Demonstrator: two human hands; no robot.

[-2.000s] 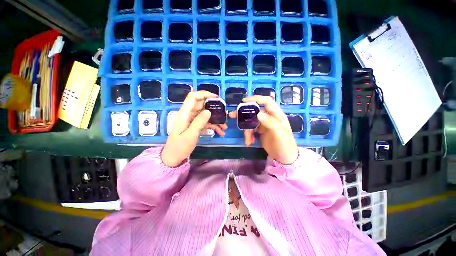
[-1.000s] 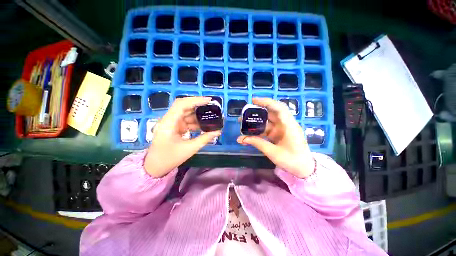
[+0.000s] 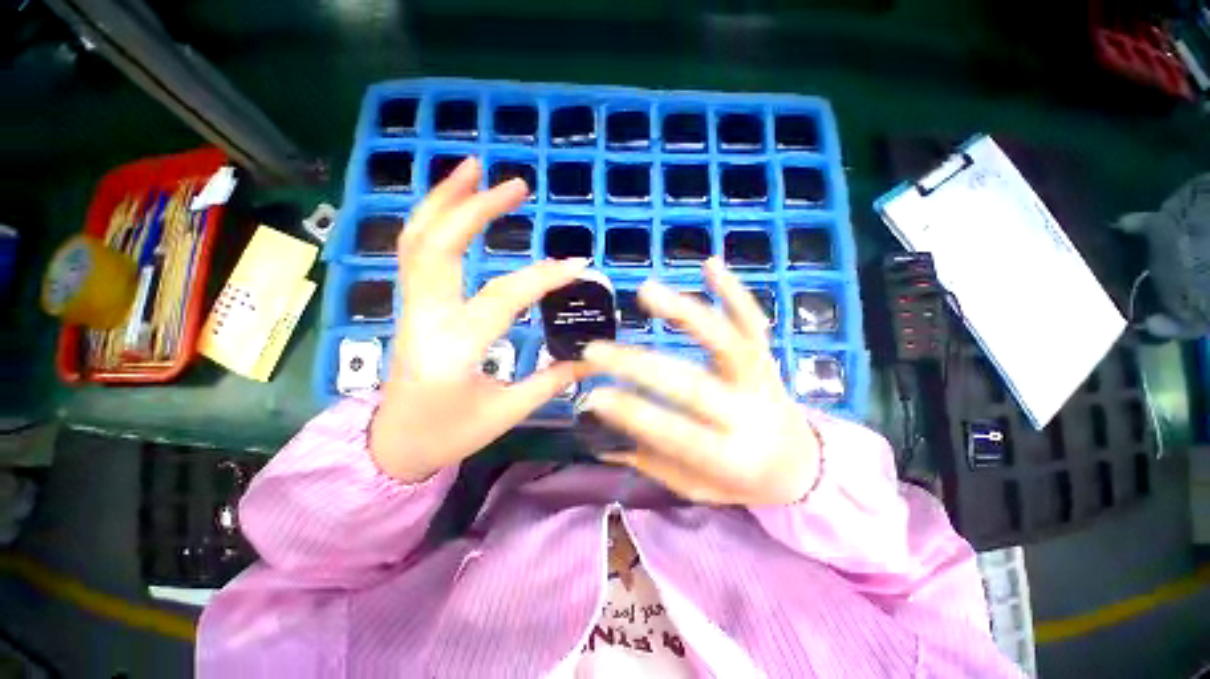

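Note:
My left hand point(image 3: 451, 332) holds a smartwatch point(image 3: 580, 318) between thumb and index finger, its other fingers raised. The watch's black face is towards me, with small pale text lit. My right hand point(image 3: 710, 398) is blurred, fingers spread, just right of and below that watch. A dark shape shows under its lower fingers; I cannot tell if it is a second watch or held. Both hands are over the near part of the blue tray point(image 3: 597, 96), which has watches in its pockets. Some nearest-row units show pale backs; the hands hide part of that row.
Left: red basket point(image 3: 74, 318) of sticks, tape roll point(image 3: 88, 281), yellow paper pad point(image 3: 259, 303). Right: black block with reddish marks point(image 3: 910, 308), clipboard point(image 3: 950, 170) with record sheet point(image 3: 1015, 279), black tray point(image 3: 1075, 464) with one watch. Another dark tray is lower left.
The view has shifted, so the blue tray looks smaller and lower. The right hand has opened its fingers; the lit watch it held is no longer seen upright. The left hand keeps its watch, outer fingers now raised.

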